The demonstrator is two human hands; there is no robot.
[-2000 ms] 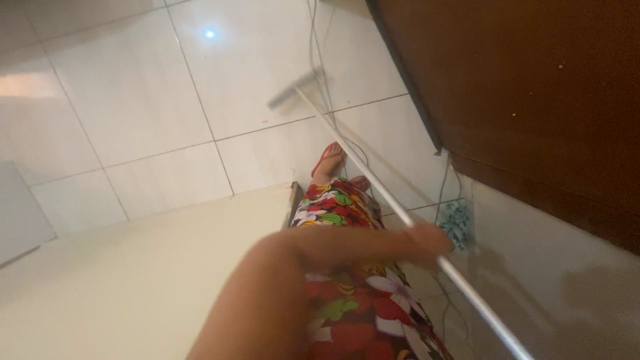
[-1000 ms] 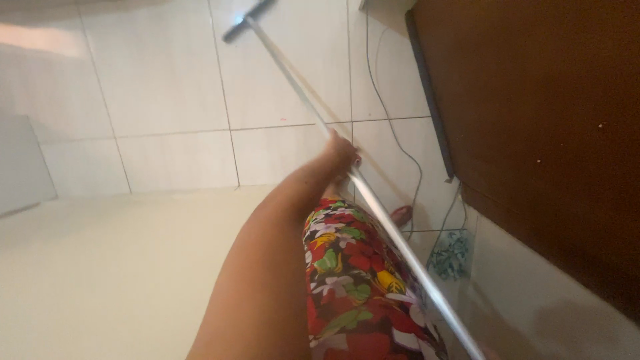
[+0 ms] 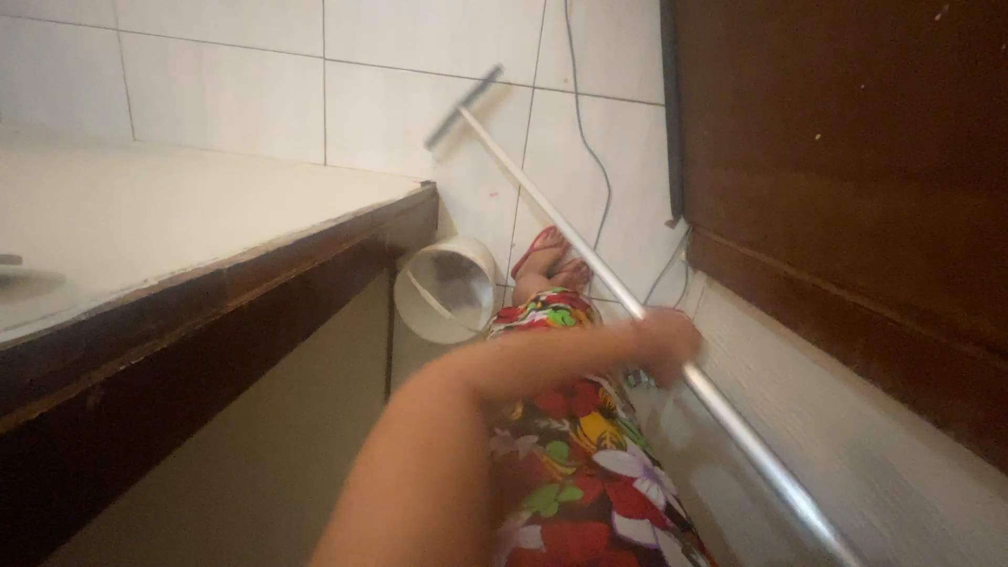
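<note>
My left hand (image 3: 669, 342) is closed around the long metallic handle (image 3: 756, 441) of a floor squeegee or similar flat-headed floor tool. The handle runs slantwise from the bottom right up to a narrow dark head (image 3: 463, 109), which rests on the pale tiled floor (image 3: 394, 102) beyond my feet. My forearm crosses above the floral garment (image 3: 591, 465) that I wear. Red flip-flops (image 3: 520, 264) are on my feet, close to the handle's left side. My right hand is out of view; the handle's near end is cut off by the bottom edge.
A white bucket (image 3: 409, 315) stands left of my feet, beside a pale-topped counter (image 3: 236, 197) with a dark wooden edge. A thin cable (image 3: 583, 134) lies on the tiles to the right. Brown wooden furniture (image 3: 835, 157) borders the right side. A patterned cloth (image 3: 642, 379) shows partly behind my hand.
The tool's head has come back toward my feet since a second ago, and my left hand has drawn back with the handle. The view has shifted, bringing the bucket and counter edge into sight.
</note>
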